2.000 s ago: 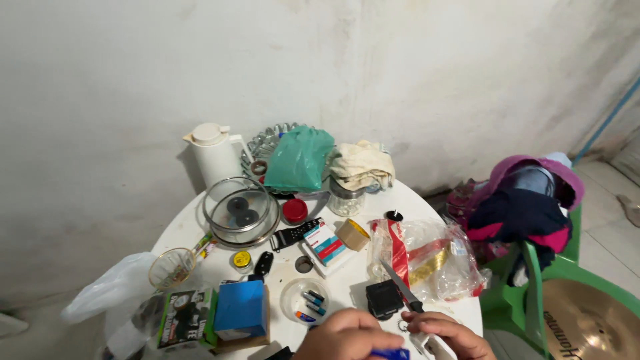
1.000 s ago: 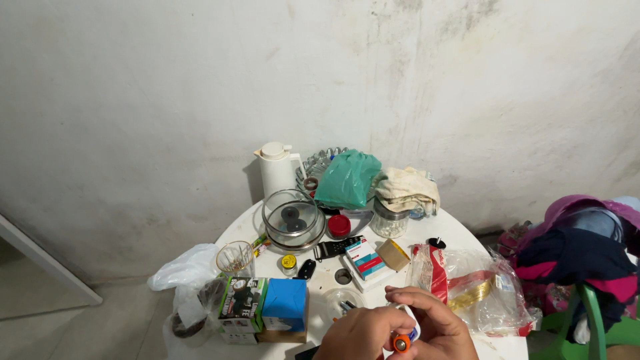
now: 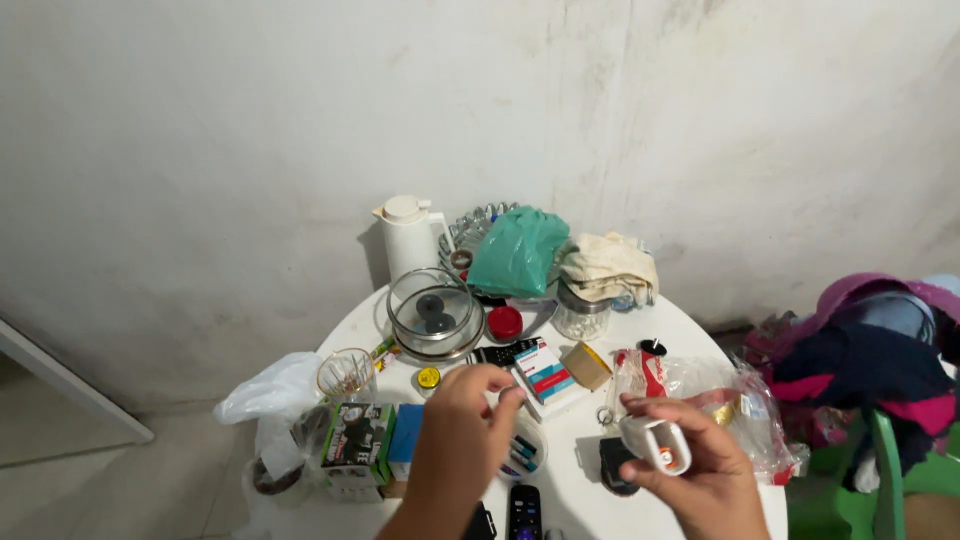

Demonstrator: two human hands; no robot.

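My right hand holds a small white plastic case whose open end faces me, with an orange-ringed battery end visible inside. My left hand is raised over the round white table, thumb and fingertips close together; whether something small lies between them cannot be told. Just beyond the left hand sits a round clear container with several batteries in it. Below it lies a black remote control. A black object rests on the table left of the white case.
A blue box, a game-printed box and white plastic bags stand left. Behind are a glass lid, thermal jug, green bag and glass jar. Tape roll and clear packaging lie right.
My hands, together around a white object with an orange end one second ago, are now apart. The left hand has moved left; the white case is in the right hand.
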